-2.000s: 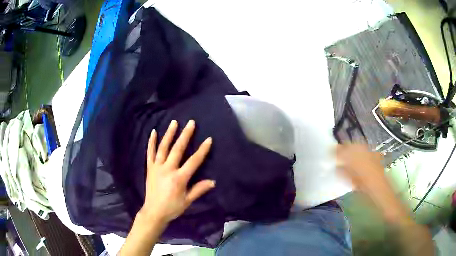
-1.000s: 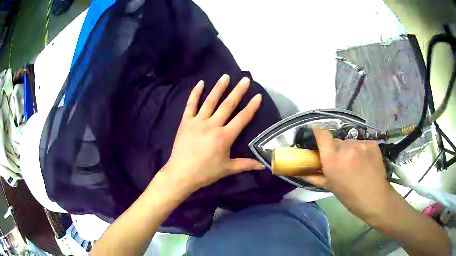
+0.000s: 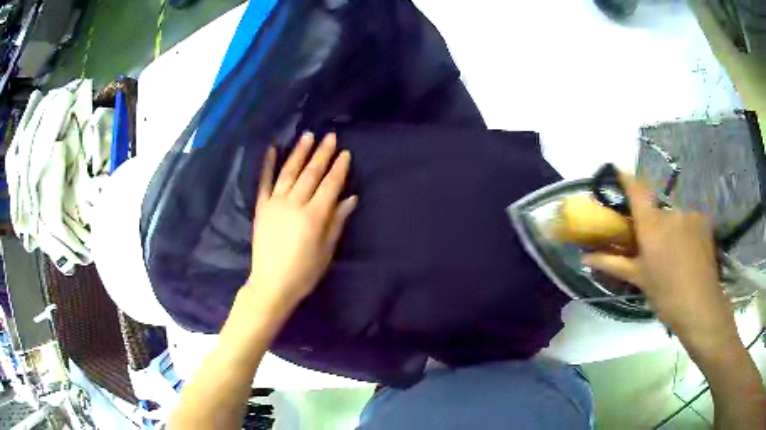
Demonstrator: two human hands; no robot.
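Observation:
A dark purple garment (image 3: 437,227) lies spread over the white padded pressing board (image 3: 579,92). Its sheer part is bunched at the left, and its solid part lies fairly flat in the middle. My left hand (image 3: 294,231) rests palm down on the garment, fingers slightly apart, holding nothing. My right hand (image 3: 672,260) is closed round the tan handle of the steam iron (image 3: 550,227). The iron's tip points left, at the garment's right edge. The right hand is slightly blurred. Whether the soleplate touches the cloth I cannot tell.
The grey iron pad (image 3: 714,159) with a thin wire frame is at the right. A blue support arm (image 3: 243,42) runs under the sheer cloth at the upper left. A brown wicker basket (image 3: 84,327) and cream cloth (image 3: 55,176) are at the left. The iron's cord and hose trail right.
The iron was first on the grey pad, then in my right hand over the garment; now it is farther right. The garment's solid part is flatter and wider. My left hand has shifted left on it.

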